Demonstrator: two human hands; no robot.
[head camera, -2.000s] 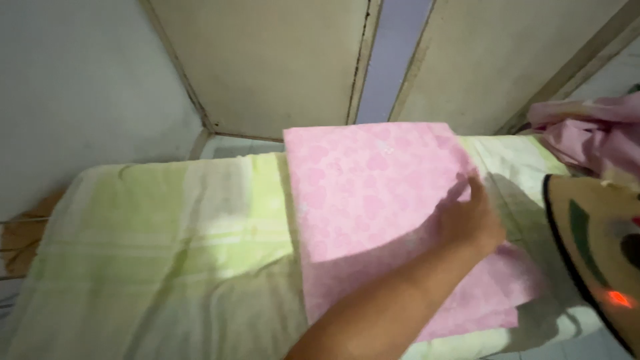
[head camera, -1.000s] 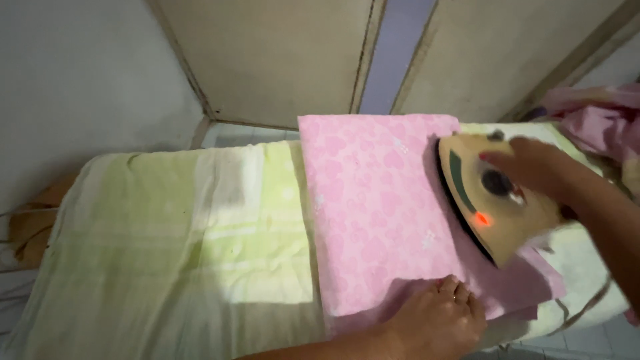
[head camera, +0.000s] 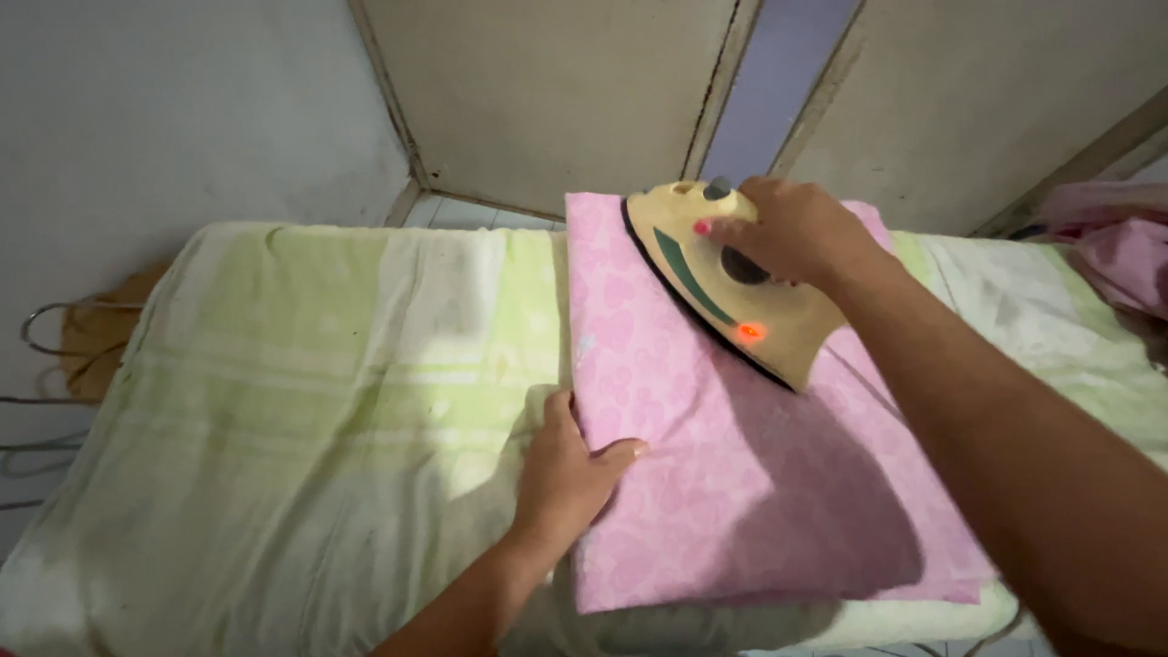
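A folded pink cloth with a heart pattern (head camera: 657, 529) lies on an ironing board covered in green and white fabric (head camera: 301, 365). My right hand (head camera: 794, 233) is closed round the handle of a cream clothes iron (head camera: 666, 214), which rests on the upper part of the pink cloth with its orange light lit. My left hand (head camera: 575, 465) is at the cloth's left edge, its thumb on top and its fingers along the edge, partly hidden; whether it pinches the fabric is unclear.
Crumpled pink fabric (head camera: 1127, 246) lies at the board's far right end. Bent metal bars (head camera: 55, 315) and a brown object (head camera: 109, 328) are at the left beside a grey wall. Pale door panels (head camera: 566, 91) stand close behind the board.
My right hand has taken hold of the iron, which stood at the right two seconds ago, and has brought it over the cloth. My left hand has moved from the cloth's lower part to its left edge.
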